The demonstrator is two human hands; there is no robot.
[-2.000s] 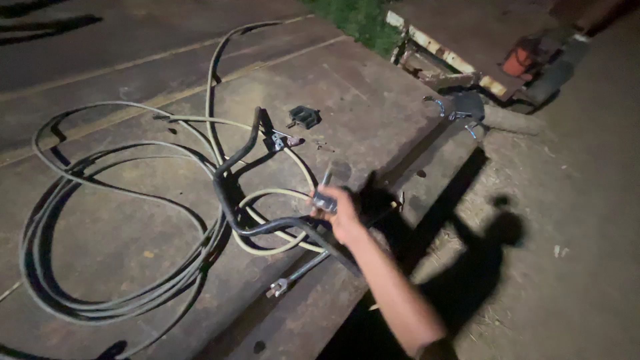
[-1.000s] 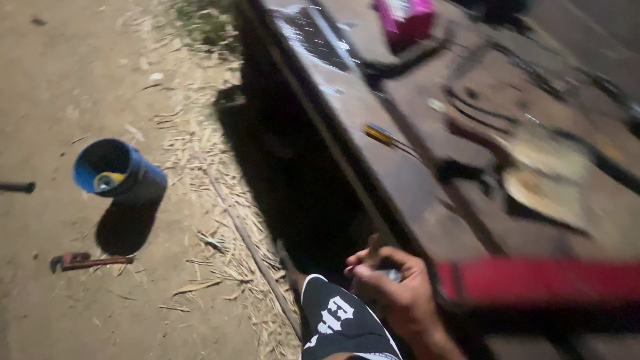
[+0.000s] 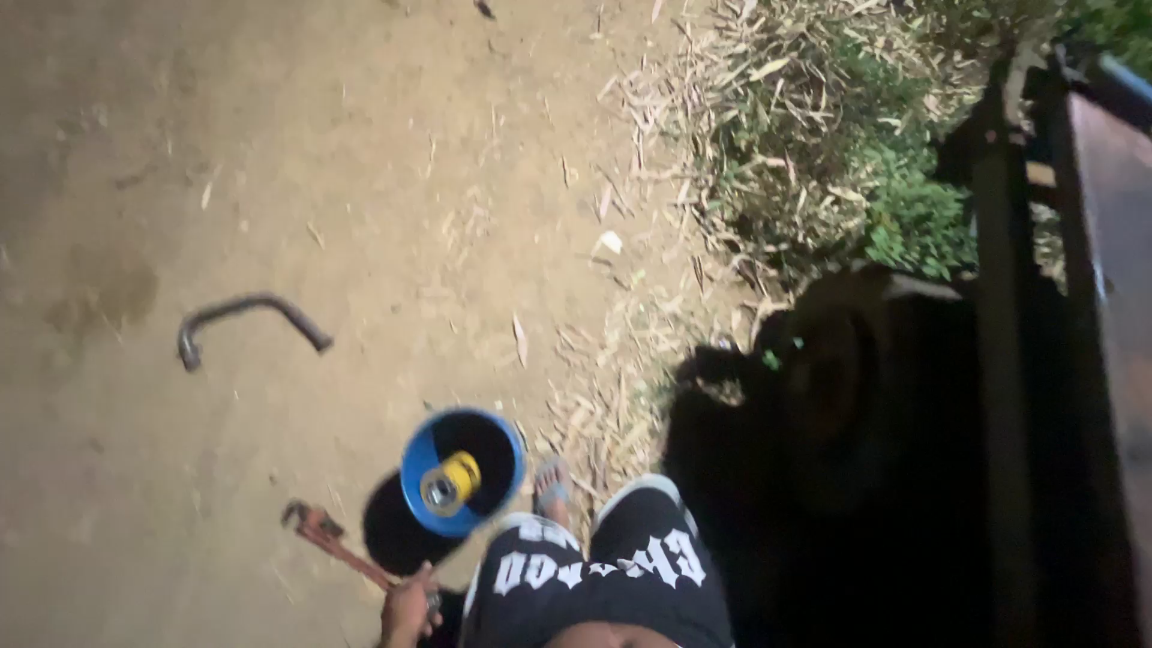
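Note:
My left hand (image 3: 409,607) is at the bottom edge, left of my black shorts, its fingers curled around a small grey object that is mostly hidden. Just above it, the handle of a red pipe wrench (image 3: 337,544) reaches up to my hand in the picture; whether they touch is not clear. Right of the wrench stands a blue bucket (image 3: 417,450) with a yellow cylindrical thing (image 3: 461,474) inside, its round metal end facing up. A bent dark metal pipe (image 3: 247,306) lies on the dirt at the left. My right hand is out of view.
Dry leaves (image 3: 648,378) and green plants (image 3: 922,216) cover the ground at centre right. A metal table edge (image 3: 1093,270) runs down the right side above deep shadow. My sandalled foot (image 3: 551,486) is beside the bucket.
The view has swung from the tabletop with its coiled cable down to the ground. My right hand, seen earlier by the table, has left view; my left hand has come in at the bottom.

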